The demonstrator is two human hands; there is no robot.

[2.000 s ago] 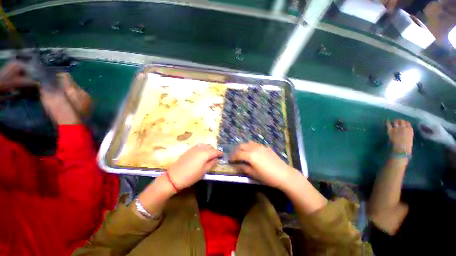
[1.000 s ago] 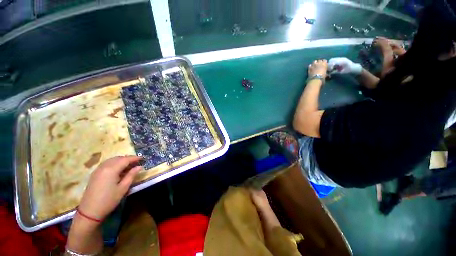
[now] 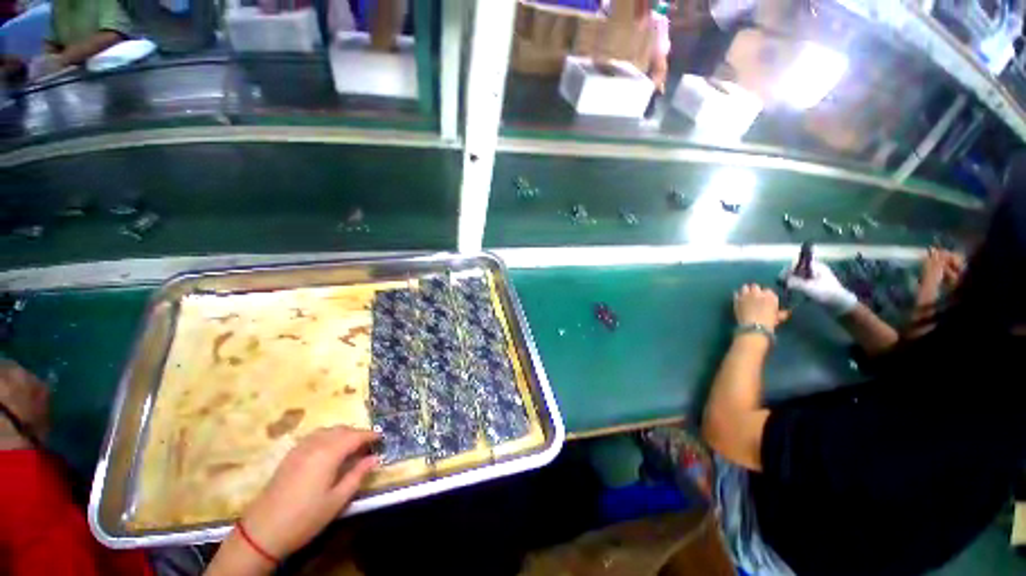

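Observation:
A silver metal tray (image 3: 122, 433) with a rounded rim lies on the green bench. Its cream-yellow liner (image 3: 253, 388), with brown stains, shows across the left part. Small dark circuit boards (image 3: 444, 360) are packed in tight rows on the right part. My left hand (image 3: 315, 478) is bare, with a red string at the wrist. It is over the tray's front side, its fingertips at the lower left corner of the packed boards. Whether the fingers grip a board cannot be told. My right hand is out of the picture.
A small dark assembly (image 3: 606, 316) lies on the bench right of the tray. Others sit on the green conveyor (image 3: 428, 203) behind, past a white post (image 3: 484, 135). A worker in black (image 3: 878, 450) sits at right, a red sleeve (image 3: 45, 512) at left.
The view has tilted up and shifted, showing the far line. My left hand stays at the boards' corner. My right hand, at the tray two seconds ago, has left it and is out of view.

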